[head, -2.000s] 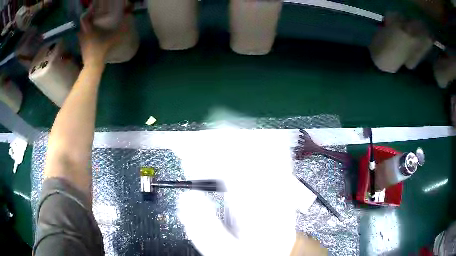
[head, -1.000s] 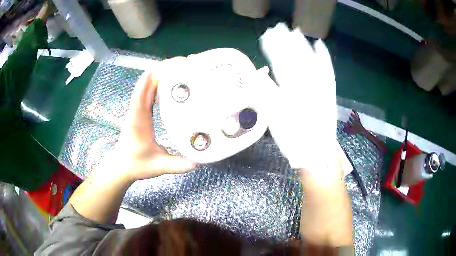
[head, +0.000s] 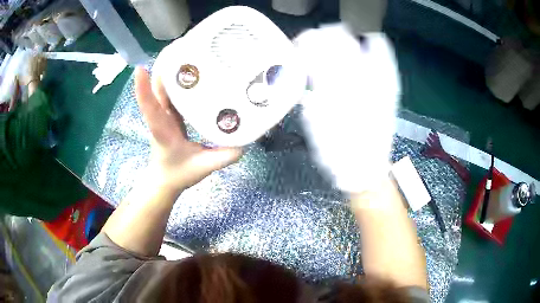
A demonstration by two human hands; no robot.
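Observation:
A white-glaring housing [head: 231, 50] is held up above the bubble wrap, its top panel facing me. The panel shows fine vent slits, two copper-brown ring inserts and a dark oval opening at its right. My bare left hand [head: 177, 142] grips the housing's left and lower side, thumb along the lower edge. My right hand [head: 352, 106], in a white glove, is at the housing's right side; it is blurred and overexposed, so its fingers and grip cannot be told. The mallet is not visible.
Bubble wrap [head: 266, 225] lies below. To the right are a white block [head: 411, 183], a thin black stick, a dark red forked piece [head: 441, 152] and a red tray [head: 500, 228] with a bottle. Housings [head: 160, 18] stand at the back. A person's green sleeve [head: 29, 157] is at left.
Two seconds ago my left hand was at a housing at the back left. Since one second ago, the held housing has shifted up and left in view, its slits and rings now clearer.

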